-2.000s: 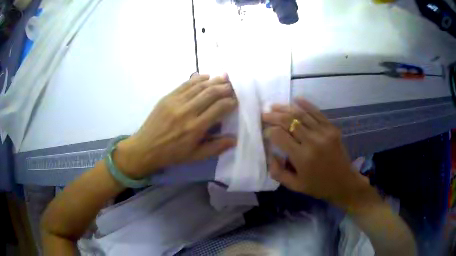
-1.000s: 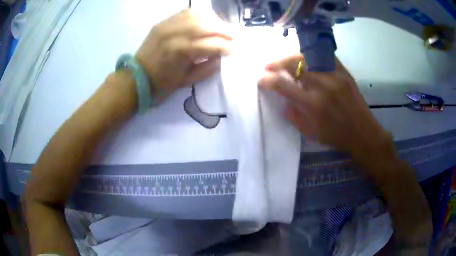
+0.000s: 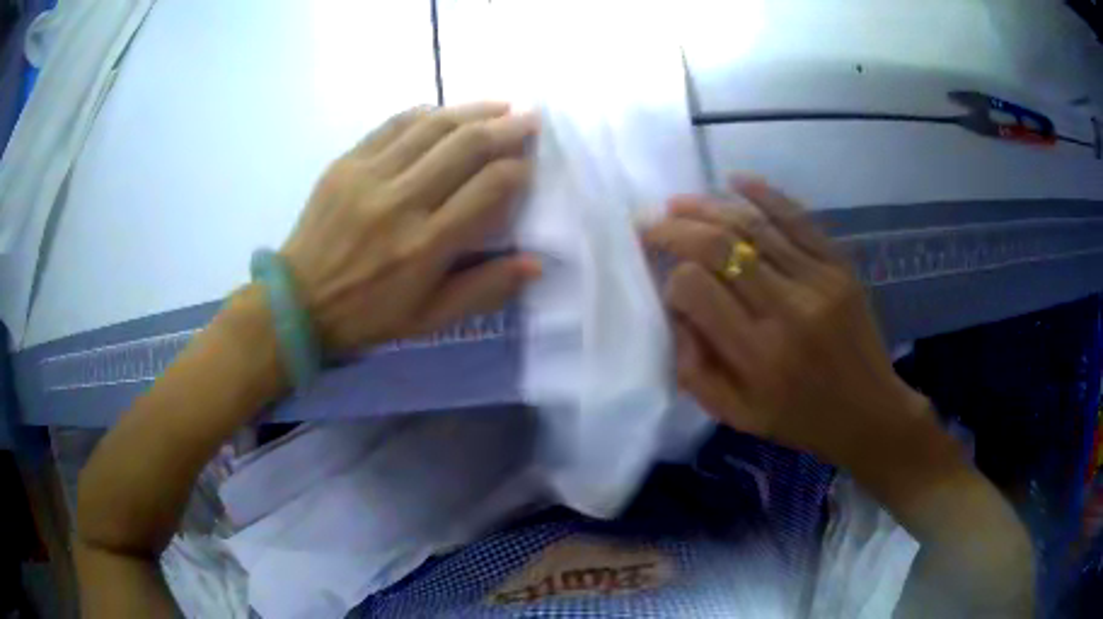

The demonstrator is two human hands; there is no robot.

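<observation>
A white fabric piece point(image 3: 593, 302) lies over the table's front edge between my hands, its lower end hanging towards my lap and blurred. My left hand point(image 3: 417, 224) holds its left side with the fingertips, palm down. My right hand point(image 3: 774, 308), with a gold ring, holds its right side, fingers bent and partly blurred. The upper part of the fabric fades into bright glare. The needle and machine head are not in view.
White strips point(image 3: 61, 157) lie at the table's left. Red and dark snips point(image 3: 1014, 121) lie at the right. The grey ruler edge point(image 3: 157, 359) runs along the front. Loose white pieces point(image 3: 363, 508) and a checked apron point(image 3: 726, 520) are below.
Both hands and the fabric have moved back towards me from under the machine head. The machine head has left the view. The fabric now hangs more crumpled over the table edge.
</observation>
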